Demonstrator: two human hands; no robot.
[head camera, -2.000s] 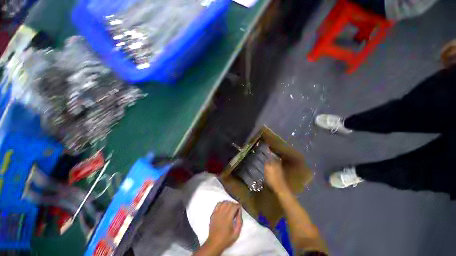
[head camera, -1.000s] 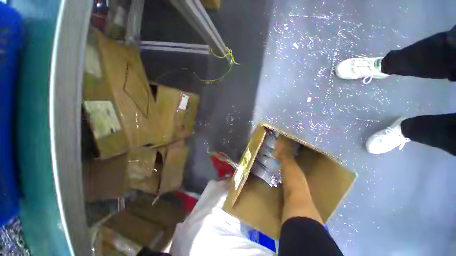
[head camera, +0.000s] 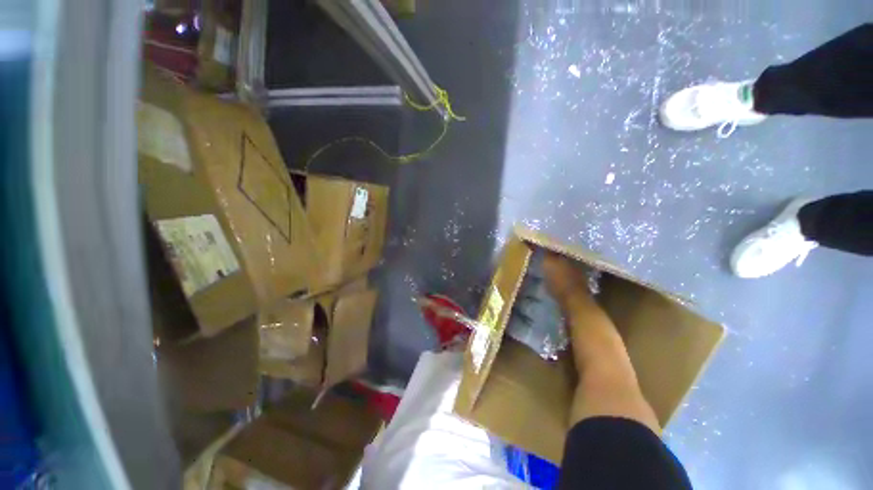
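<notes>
An open brown cardboard box (head camera: 517, 402) stands by my knees at the lower middle. Grey cable bundles (head camera: 538, 321) with shiny ends lie inside it, at its far left side. My right hand (head camera: 567, 278) reaches down into the box beside the bundles. Its fingers are in shadow and partly hidden, so its grip cannot be told. My left hand is out of the picture. A white cloth (head camera: 436, 431) covers my lap, left of the box.
Worn cardboard cartons (head camera: 254, 201) are piled under the bench, whose edge (head camera: 86, 220) bends down the left side. A metal frame (head camera: 335, 95) stands above them. A person's legs and white shoes (head camera: 710, 105) are at the right. Small bits litter the grey floor (head camera: 613, 57).
The view has swung from the bench to the floor, and my left hand has left the picture. My right hand stays in the box. In the last second, the box shifted slightly right in view.
</notes>
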